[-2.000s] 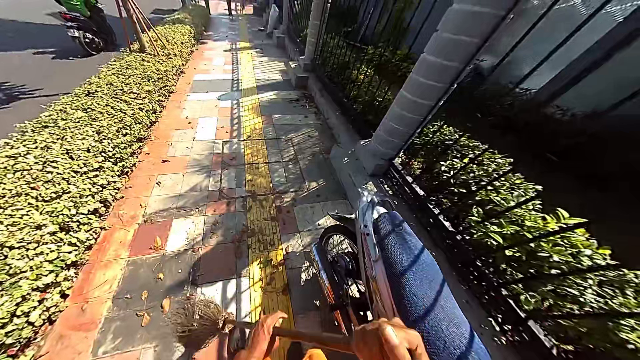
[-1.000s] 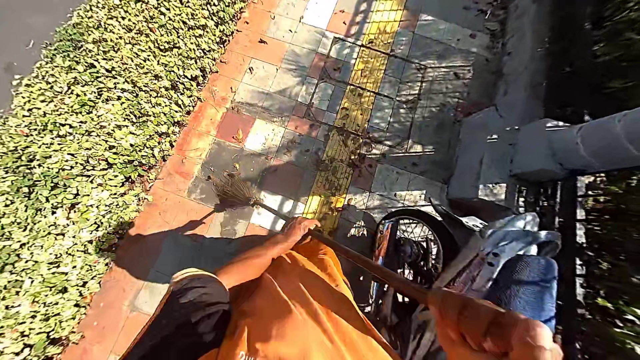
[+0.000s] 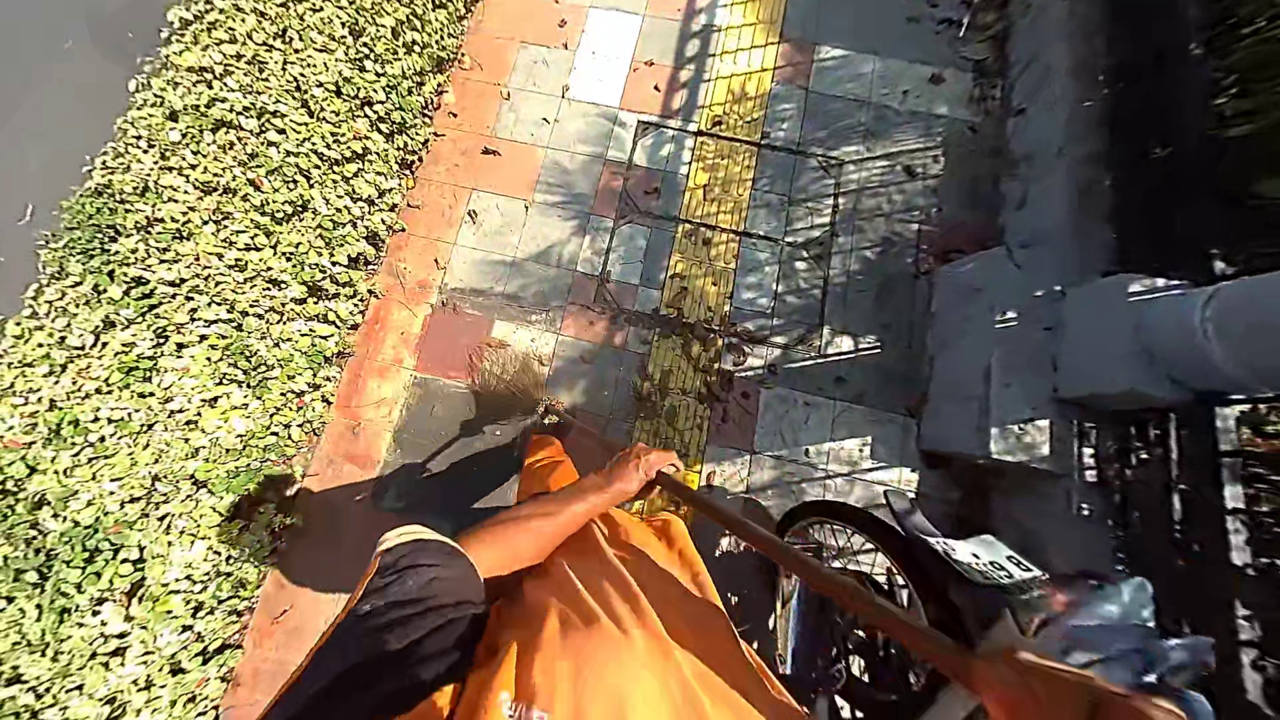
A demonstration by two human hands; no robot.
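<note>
My left hand [image 3: 640, 472] is closed around the lower part of a long wooden broom handle [image 3: 760, 540]. Bottom right, my right hand [image 3: 1040, 685], blurred and partly cut off by the frame, grips the upper end of the same handle. The broom's twig bristles [image 3: 508, 380] rest on or just over the paving, left of the yellow tactile strip [image 3: 715, 210]. Dry leaves [image 3: 690, 325] lie scattered across the strip and the tiles beside it.
A leafy hedge [image 3: 230, 260] borders the pavement at left, with the road [image 3: 60, 110] beyond. At right are a parked motorcycle's wheel [image 3: 860, 570], its number plate [image 3: 985, 560], a round post [image 3: 1225, 330] on a concrete base and a dark metal fence [image 3: 1150, 500].
Since two seconds ago the view has tilted steeply down. Both hands have stayed on the broom handle. Against one second ago, the bristles lie closer to the yellow strip.
</note>
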